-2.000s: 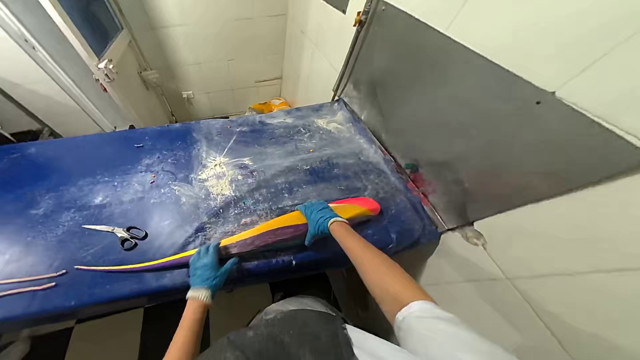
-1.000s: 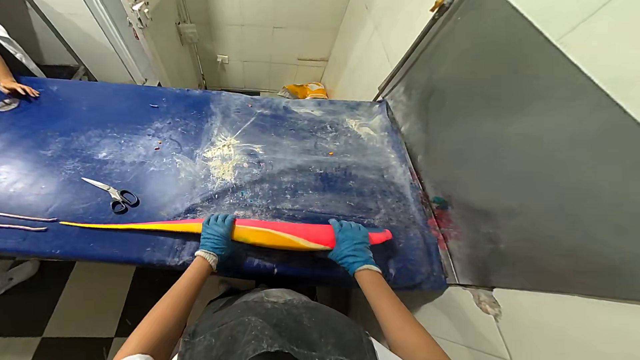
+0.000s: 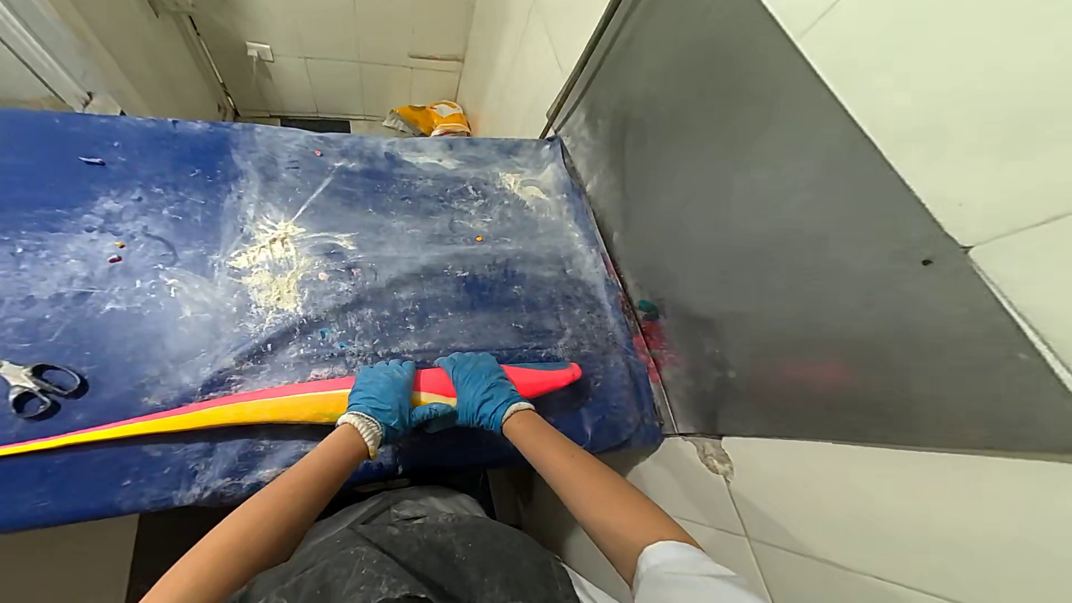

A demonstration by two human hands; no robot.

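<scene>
A long, tapering roll of soft, dough-like material (image 3: 276, 409), striped pink, yellow and some dark blue, lies along the near edge of the blue-covered table (image 3: 402, 276). Its thick end points right and its thin tail runs out of view at left. My left hand (image 3: 382, 400), in a blue glove over a pale cuff, is closed over the roll's thick part. Just to its right, my right hand (image 3: 479, 389), gloved alike, grips the roll close to the thick end. The thumbs are nearly together. Black-handled scissors (image 3: 38, 389) lie at the left edge of the view.
Pale powder (image 3: 276, 264) is heaped and smeared across the table, with small coloured crumbs about. A grey metal panel (image 3: 779, 251) rises along the table's right end. An orange-and-white bag (image 3: 431, 119) sits beyond the far edge, near the tiled wall (image 3: 360, 50).
My hands, wider apart on the roll one second ago, are now close together. The roll shows different stripes than two seconds ago, when dark purple faced up. The view has shifted.
</scene>
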